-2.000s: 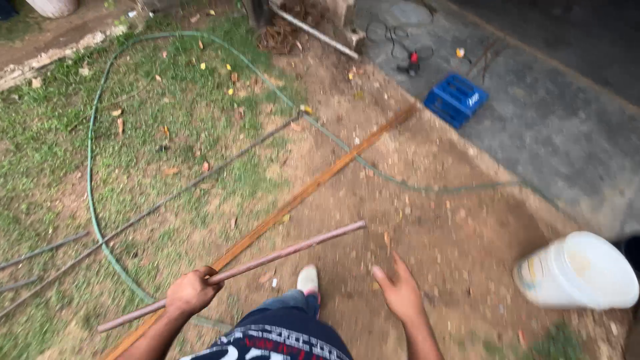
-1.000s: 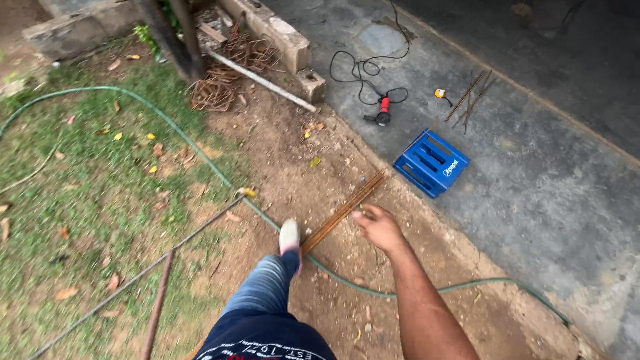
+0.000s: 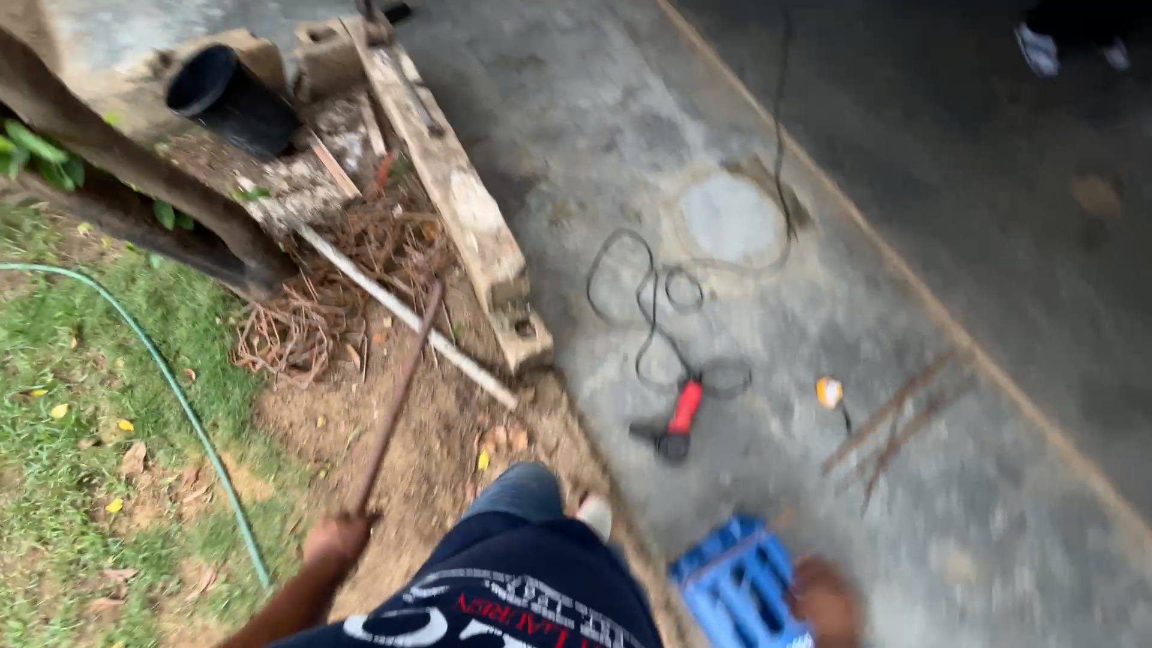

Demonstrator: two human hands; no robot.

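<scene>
My left hand, at the lower left, is closed around a thin reddish-brown rod, which slants up and away over the dirt. At the lower right my right hand is blurred and overlaps the edge of a blue plastic crate; whether it touches the crate, and how its fingers stand, I cannot tell. A red angle grinder with a black cord lies on the concrete beyond the crate. To its right are a small orange and white object and several thin rusty rods.
A white pole crosses the dirt beside tangled rusty wire. Concrete blocks edge the slab. A black bucket lies tilted near tree trunks. A green hose curves over the grass. Another person's shoes show at the top right.
The view has moved forward toward the slab. The rod in my left hand now points ahead. My right hand, over the dirt a second ago, is now at the blue crate.
</scene>
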